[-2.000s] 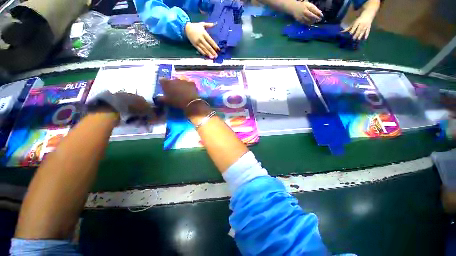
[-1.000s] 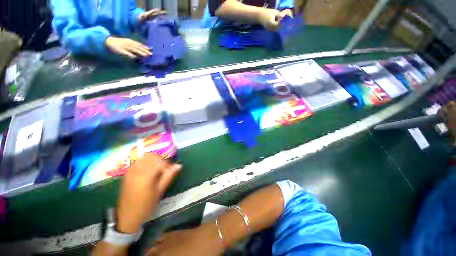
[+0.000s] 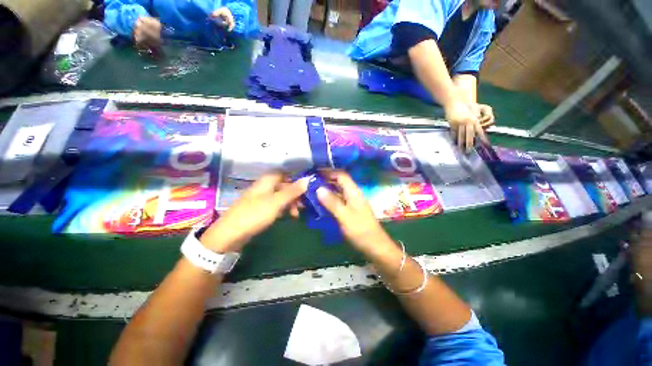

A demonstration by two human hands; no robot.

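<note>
My left hand [image 3: 266, 204] and my right hand [image 3: 350, 207] meet at the near right corner of an open box tray. Both hold a dark-blue card insert [image 3: 315, 196] between their fingers; its lower flap hangs below them over the green belt. The tray [image 3: 232, 193] holds a white insert [image 3: 261, 146] with a small dark mark. A dark-blue strip [image 3: 317, 139] lies along the tray's right edge. Colourful printed lids [image 3: 154, 171] lie to the left and right [image 3: 386, 168] of the tray. My fingers hide part of the card.
More trays and lids line the belt. A white paper slip [image 3: 322, 336] lies on the near bench. Blue card blanks [image 3: 284, 64] are heaped on the far bench. Another worker's hands [image 3: 468, 121] reach over a tray at right. A clear plastic bag [image 3: 75, 53] lies far left.
The view has shifted. My hands, earlier apart, have come together at the tray corner and taken hold of the blue card. The worker across at right now reaches over the belt.
</note>
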